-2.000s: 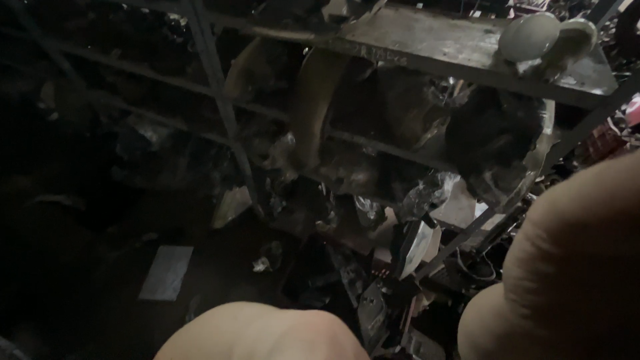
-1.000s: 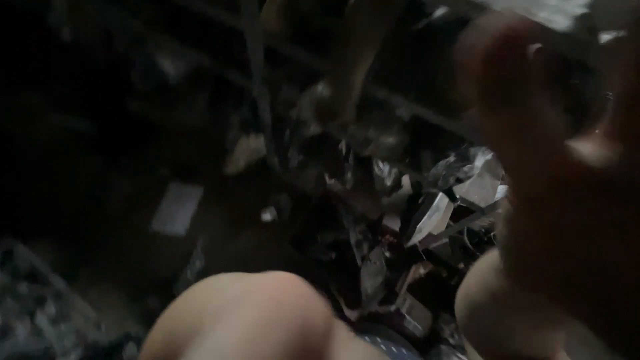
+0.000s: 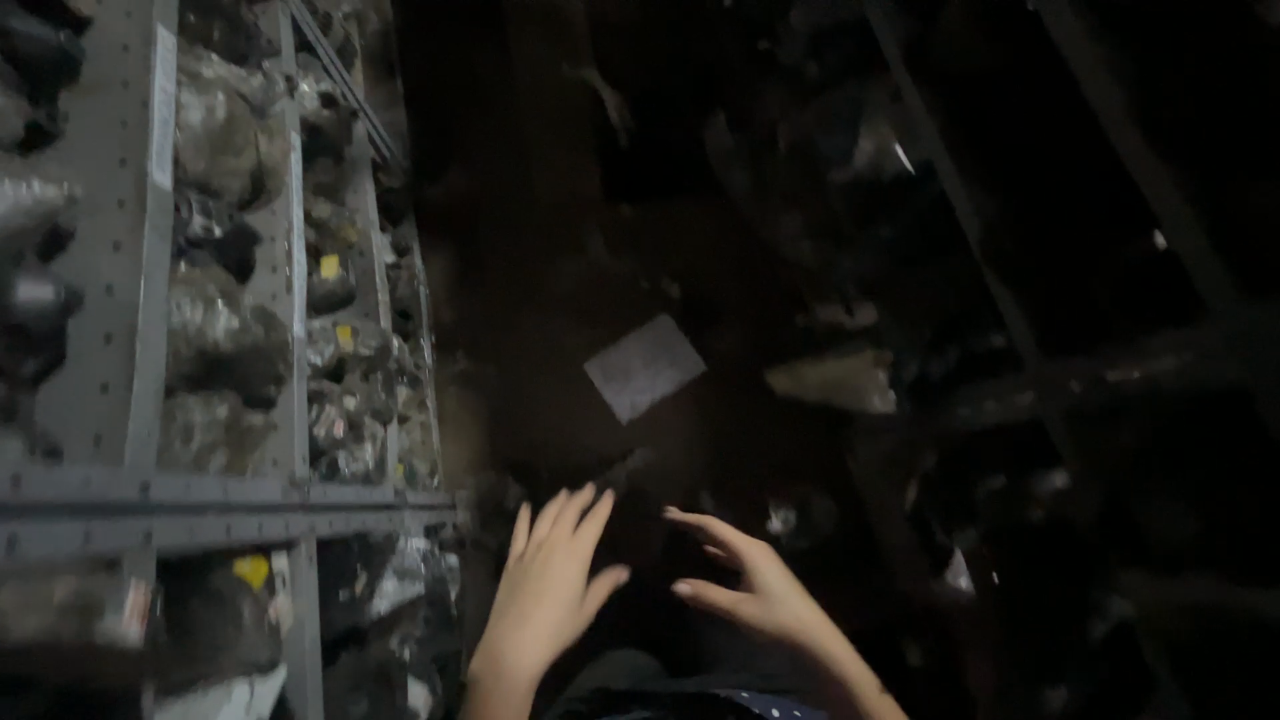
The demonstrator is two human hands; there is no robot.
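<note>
My left hand [image 3: 555, 570] is at the lower middle, palm down, fingers apart, with nothing in it. To its right, my right hand [image 3: 750, 580] hangs in the air, fingers slightly bent and apart, holding nothing. The two hands do not touch. Beyond them a pale rectangular sheet [image 3: 645, 367] lies on the dark floor. Dotted dark cloth [image 3: 770, 704] shows between my forearms at the bottom edge.
Grey perforated metal shelving [image 3: 150, 240] with plastic-wrapped parts [image 3: 225, 320] rises on the left; some bear yellow tags [image 3: 345, 335]. A darker metal rack [image 3: 960, 190] stands on the right. Near its foot lies a pale, pointed piece [image 3: 835, 382]. Much of the floor is too dark to read.
The view has swung left, bringing the left shelving in. My hands, large and close to the camera before, are now lower and farther from it, with fingers in sight.
</note>
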